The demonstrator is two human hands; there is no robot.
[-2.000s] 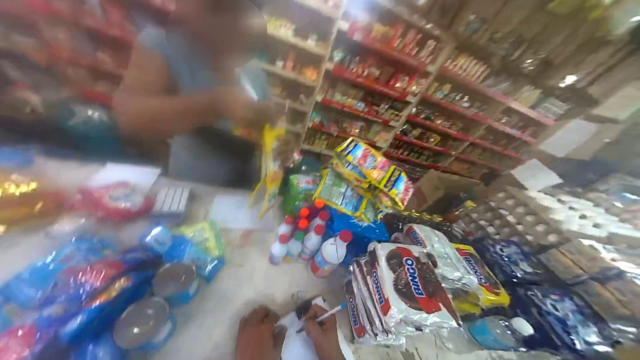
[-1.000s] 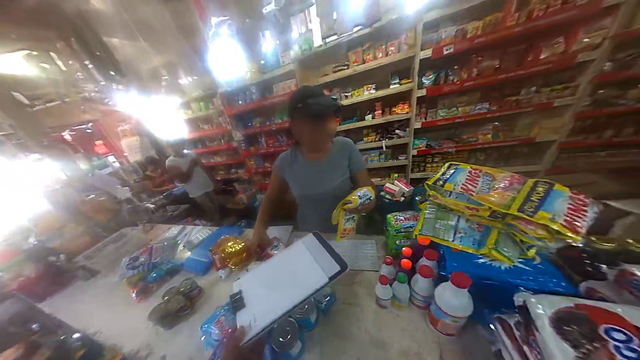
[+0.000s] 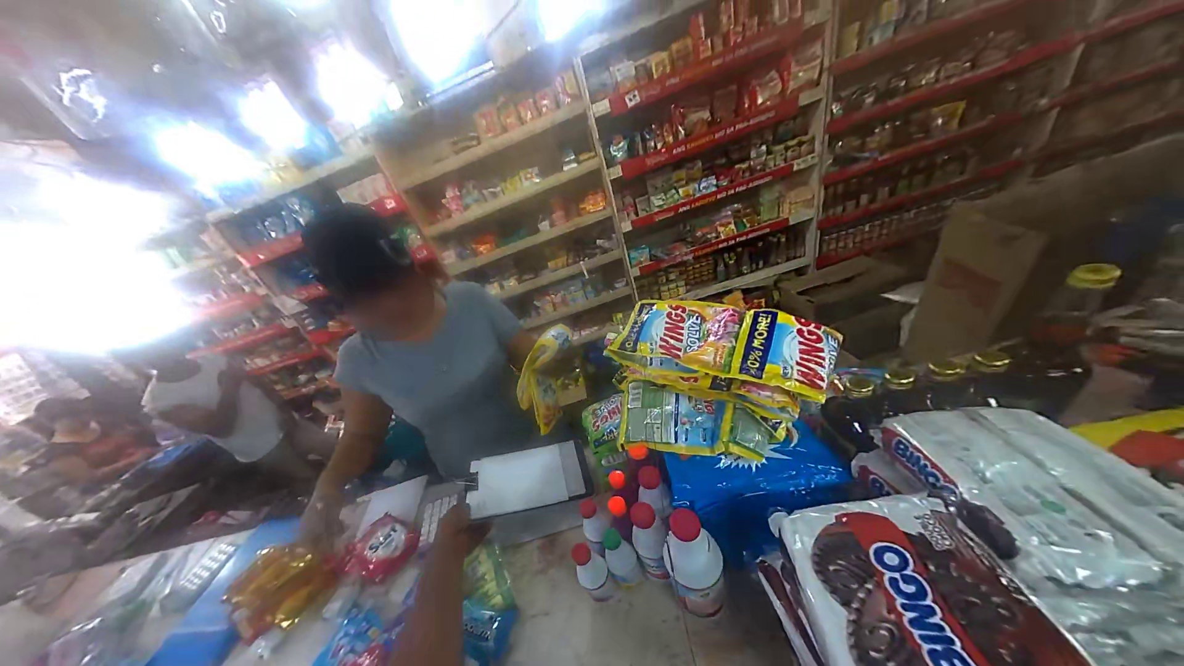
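My left hand (image 3: 460, 532) reaches up from the bottom and grips the near left edge of a dark clipboard (image 3: 527, 481) with white paper on it. The clipboard lies over the far side of the counter, close to a calculator or keypad (image 3: 433, 518). Right of my hand stand several white bottles (image 3: 647, 541) with red and green caps. Below the hand are a green and blue packet (image 3: 490, 592) and a red wrapped pack (image 3: 384, 546). My right hand is out of view.
Across the counter (image 3: 564, 610), a person (image 3: 435, 361) in a cap holds a yellow packet (image 3: 544, 379). Stacked yellow detergent packs (image 3: 721, 351) rest on a blue pack (image 3: 740, 481). Bingo cookie packs (image 3: 888, 583) fill the right. Stocked shelves (image 3: 703, 166) stand behind.
Two seconds ago both my hands were over paper, the right with a pen; it is now out of view. The clipboard has moved away from me, across the counter. The view has swung upward.
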